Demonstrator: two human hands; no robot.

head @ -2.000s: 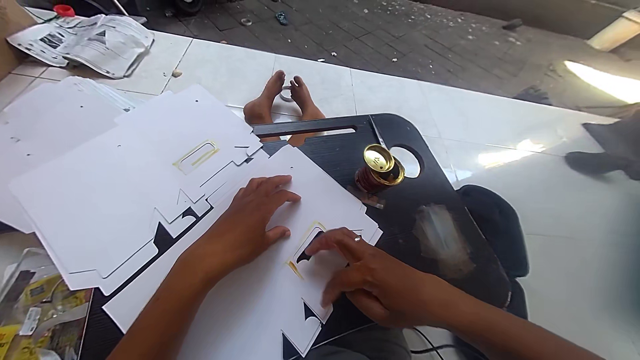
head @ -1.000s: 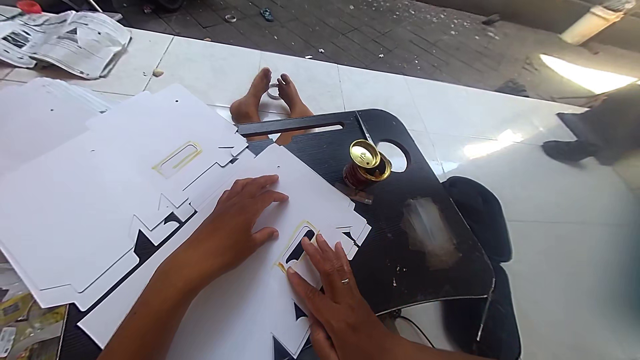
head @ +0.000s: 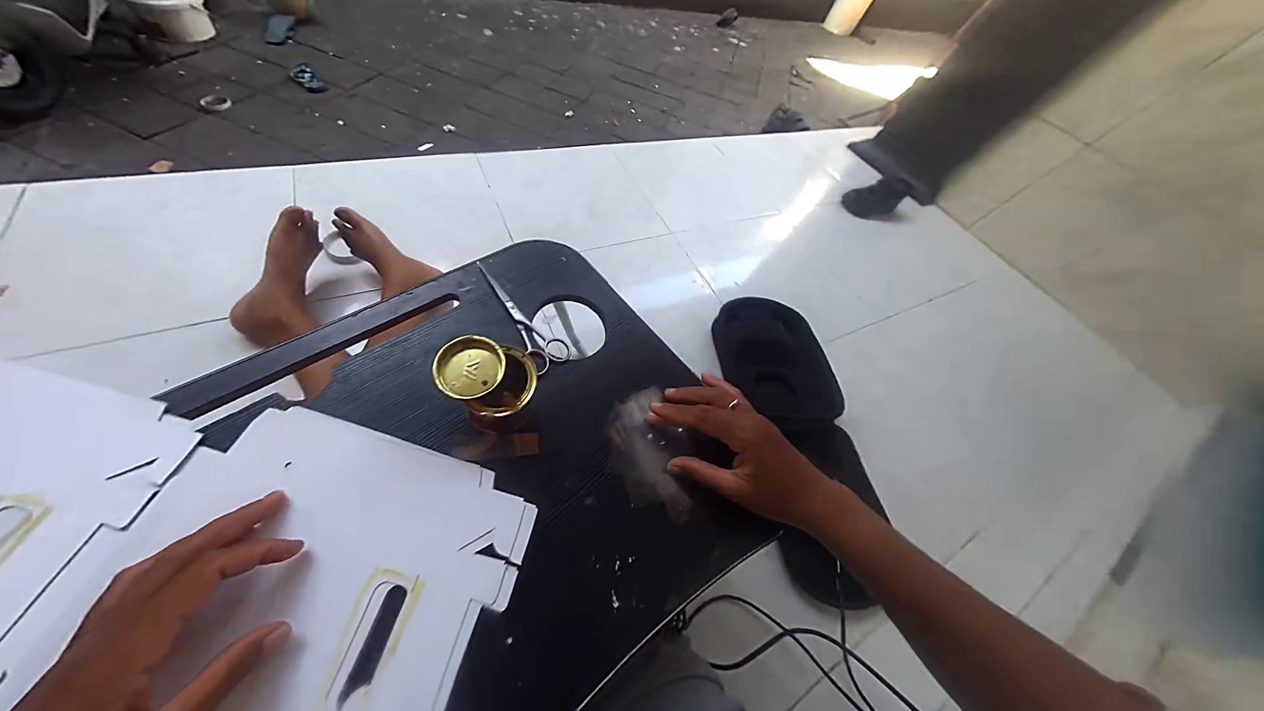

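My left hand (head: 193,602) lies with spread fingers on a white die-cut card sheet (head: 395,474), to the left of its slot outlined in yellow. Another white cut sheet (head: 69,425) lies at the far left. My right hand (head: 736,449), a ring on one finger, reaches over a worn grey patch near the right edge of the black lap table (head: 583,513); its fingertips are at a clear, crumpled-looking film (head: 647,444), and whether they grip it I cannot tell. An open tin with a gold lid (head: 470,368) stands beyond the sheet, beside metal scissors (head: 518,321).
A black open case (head: 780,360) lies on the white tiled floor right of the table, with black cables (head: 760,632) below it. Two bare feet (head: 286,257) and a tape roll (head: 341,245) are beyond the table. A dark shoe (head: 876,197) shows farther off.
My right hand has left the yellow-outlined slot in the sheet and moved right, across to the table's right side. My left hand stays on the sheet. The view has shifted to the right.
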